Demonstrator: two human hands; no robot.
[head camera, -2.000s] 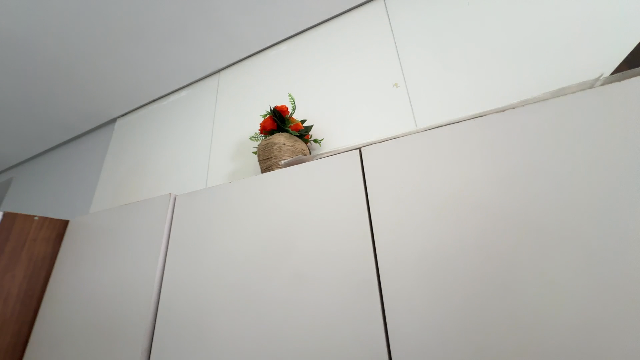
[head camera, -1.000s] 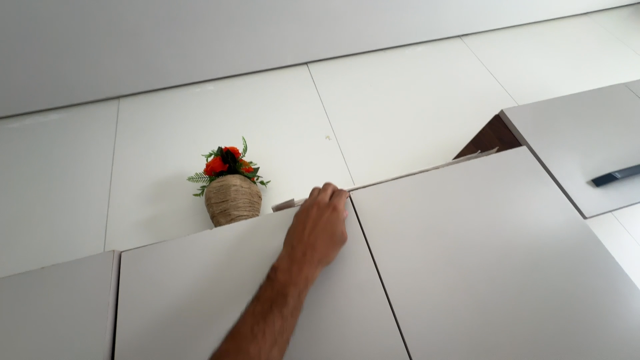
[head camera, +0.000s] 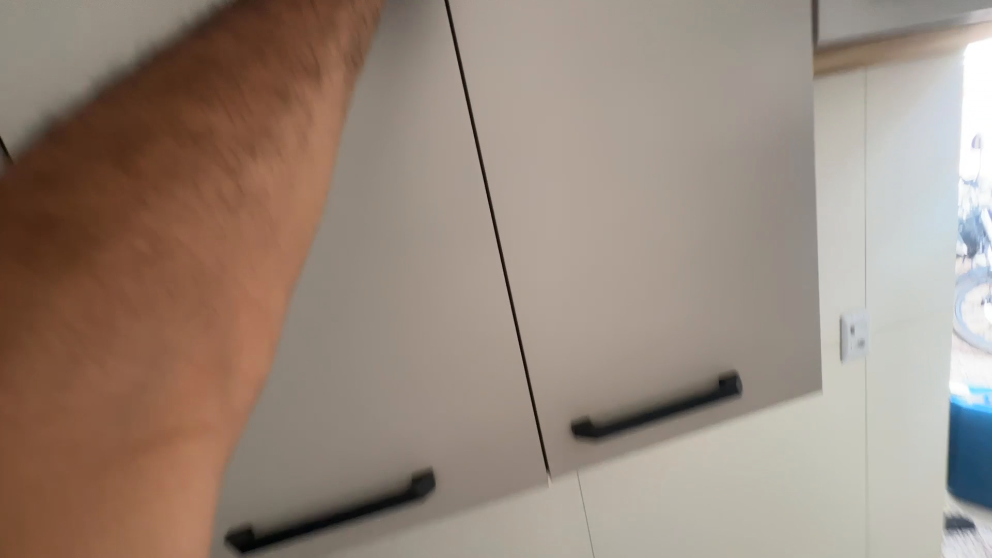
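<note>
A bare forearm reaches up across the left of the head view, in front of a light grey cabinet door (head camera: 387, 310). Its hand lies beyond the top edge of the picture, so what it touches is hidden. Beside that door, past a narrow dark gap, hangs another closed cabinet door (head camera: 651, 217). Each door bears a black bar handle near its lower edge, one at the lower left (head camera: 333, 515) and one further right (head camera: 659, 407). Neither of my hands shows.
White tiles (head camera: 697, 480) cover the wall below and right of the cabinets. A white wall switch or socket plate (head camera: 854, 336) is mounted at the right. Past the wall's edge stand a blue container (head camera: 973, 449) and a bicycle (head camera: 975, 302), partly cut off.
The view has swung down from the cabinet tops to the lower door edges. The hand at the top edge and the vase of red flowers have left the picture.
</note>
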